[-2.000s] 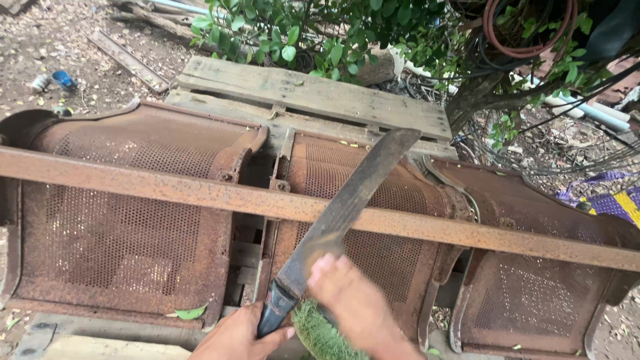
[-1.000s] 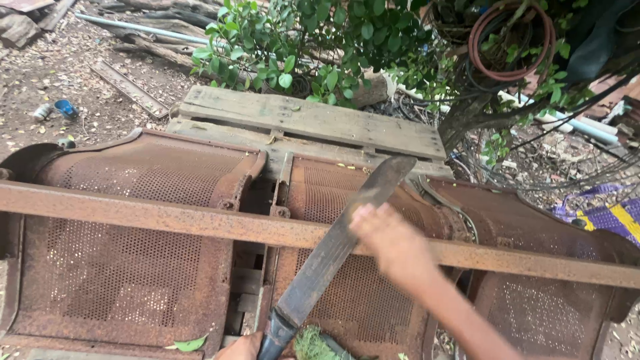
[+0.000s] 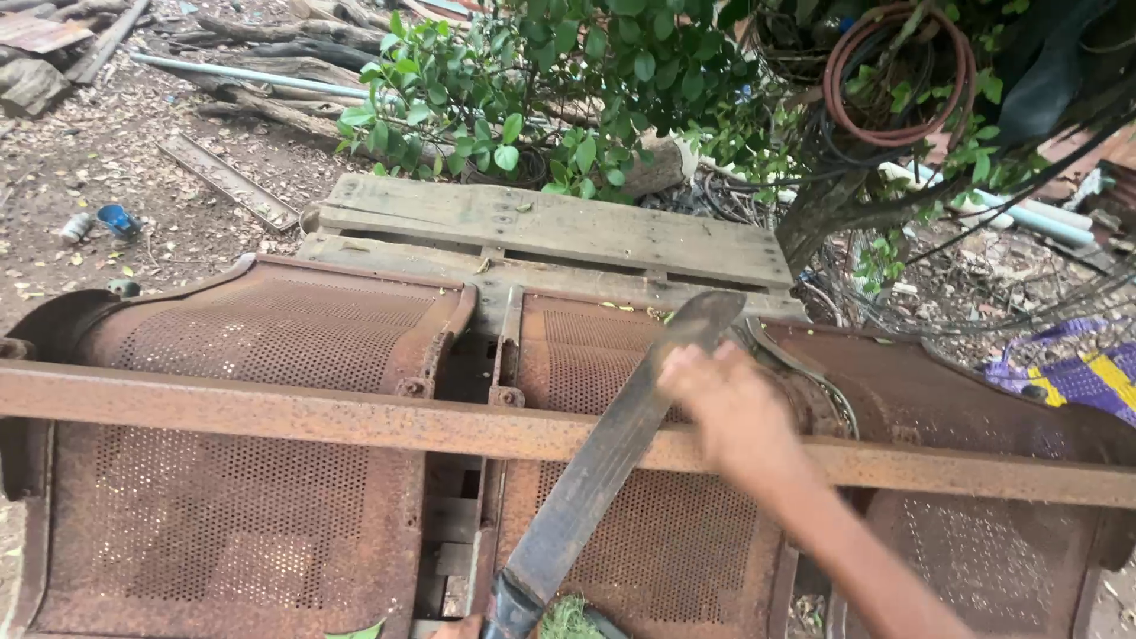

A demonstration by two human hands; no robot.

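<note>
A machete (image 3: 590, 484) with a dark, worn blade slants up and right across a rusty steel bar, its tip near the top of the middle seat. My left hand (image 3: 457, 628) grips its black handle at the bottom edge, mostly out of frame. On the blade near the tip is my right hand (image 3: 732, 404), blurred, with curled fingertips against the metal; whether something small is under them I cannot tell. Below the handle's right side lies a green fibrous clump (image 3: 568, 619), partly cut off. Rusty perforated metal seats (image 3: 222, 515) stand joined by the rusty steel bar (image 3: 337, 422).
A wooden pallet (image 3: 550, 222) lies under and behind the seats. Beyond are a leafy bush (image 3: 532, 98), a coiled reddish hose (image 3: 896, 75) and a metal channel (image 3: 231, 182) on the ground. A purple and yellow woven bag (image 3: 1074, 368) lies at the right. A blue cup (image 3: 118, 220) is at the left.
My right hand has moved up along the blade, from near the handle to near the tip. The view has shifted, with my left hand now mostly below the frame.
</note>
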